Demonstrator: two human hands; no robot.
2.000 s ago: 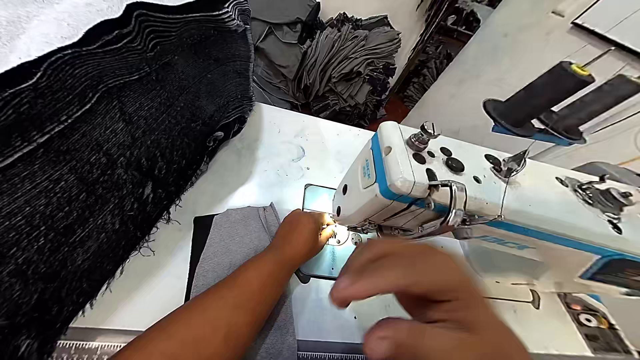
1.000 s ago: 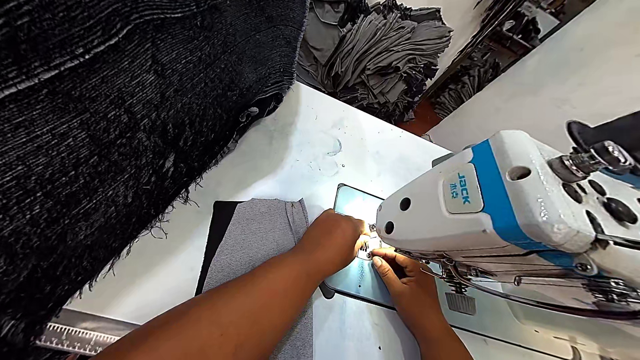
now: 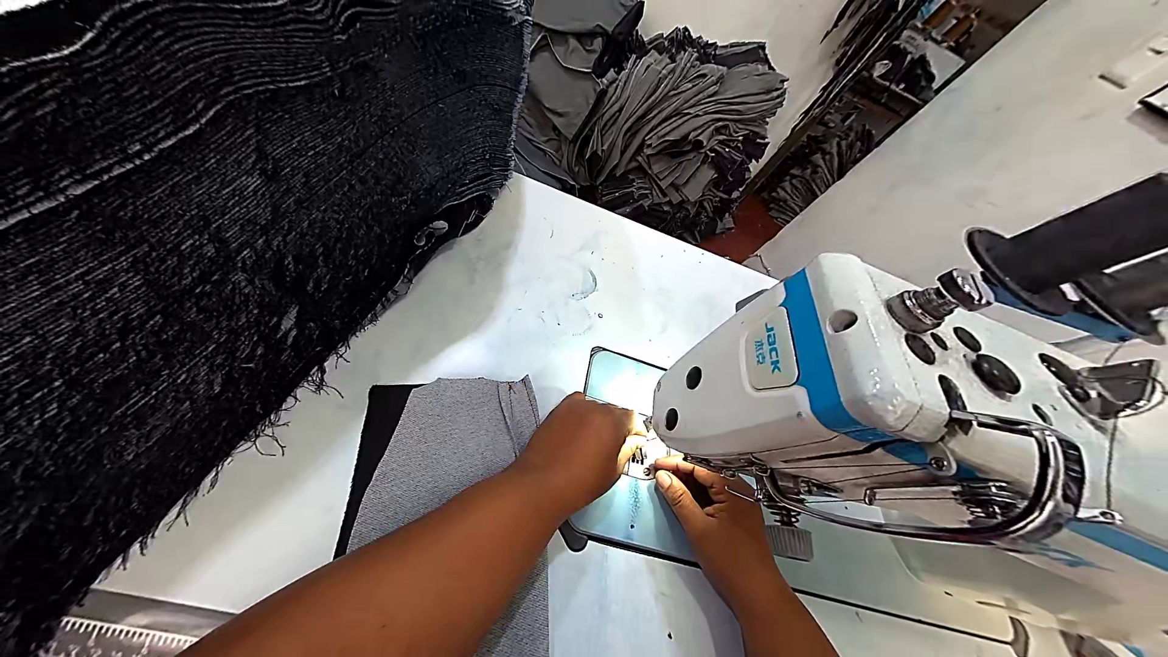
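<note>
A white and blue Jack sewing machine (image 3: pixel 776 365) stands at the right, its lamp lighting the metal needle plate (image 3: pixel 641 456). My left hand (image 3: pixel 584 447) is at the left side of that plate, fingers bent in beside the needle area; whether they pinch anything is too small to tell. From the right, my right hand (image 3: pixel 716 511) reaches under the machine head, thumb and forefinger tips almost together at the plate's edge. A grey fabric piece (image 3: pixel 447 456) with a seamed edge lies over black cloth (image 3: pixel 388 411), partly under my left forearm.
A big stack of dark frayed denim pieces (image 3: pixel 255 201) covers the left of the white table (image 3: pixel 584 274). Piled grey garment pieces (image 3: pixel 675 119) sit beyond the table's far edge. Black thread cones (image 3: pixel 1086 242) stand at the right. A ruler (image 3: pixel 119 639) runs along the near left edge.
My right hand, raised in front of the machine two seconds ago, has come down to the needle plate. My left hand has stayed by the plate. The view has shifted.
</note>
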